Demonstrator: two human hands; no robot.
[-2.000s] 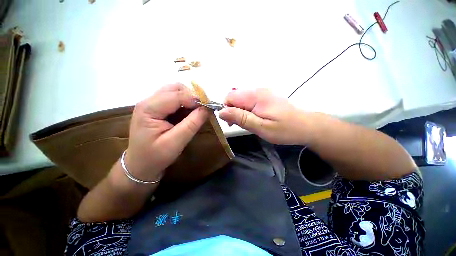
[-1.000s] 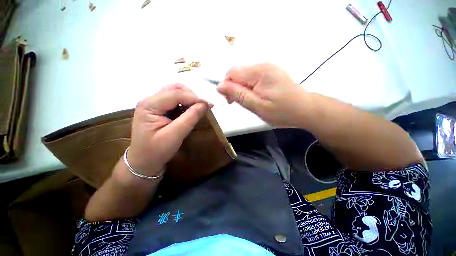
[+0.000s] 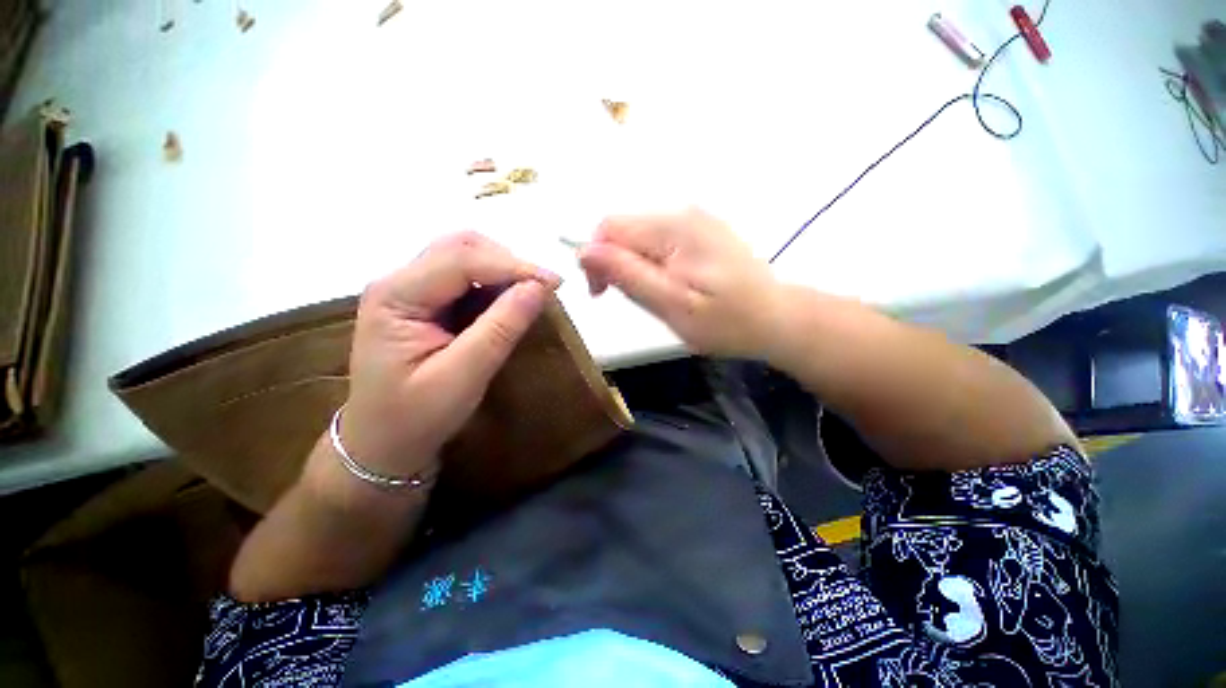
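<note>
A brown bag piece [image 3: 289, 390] is held over the lap at the table's front edge, its pocket-like opening to the left. My left hand [image 3: 437, 343] pinches its upper right corner between thumb and fingers. A pale yellow-tan edge strip [image 3: 616, 403] shows at the piece's right side, below the hand. My right hand [image 3: 679, 276] is just right of my left hand, apart from the piece. It is closed around small thread snips, mostly hidden; only the thin silvery tip [image 3: 570, 243] shows, pointing left. A dark cord [image 3: 874, 168] runs from behind my right hand to the upper right.
Small tan offcuts [image 3: 522, 175] lie on the white table [image 3: 336, 161]. A red item [image 3: 1030, 34] and a pale pink item [image 3: 956, 39] lie at upper right by the cord. Brown pieces [image 3: 41, 269] are stacked at the left edge. A clear shiny object [image 3: 1194, 363] is at far right.
The tan strip end that stood up between my hands is gone from the corner. My right hand moved up and away with the snips, then slightly down again. My left hand keeps its pinch.
</note>
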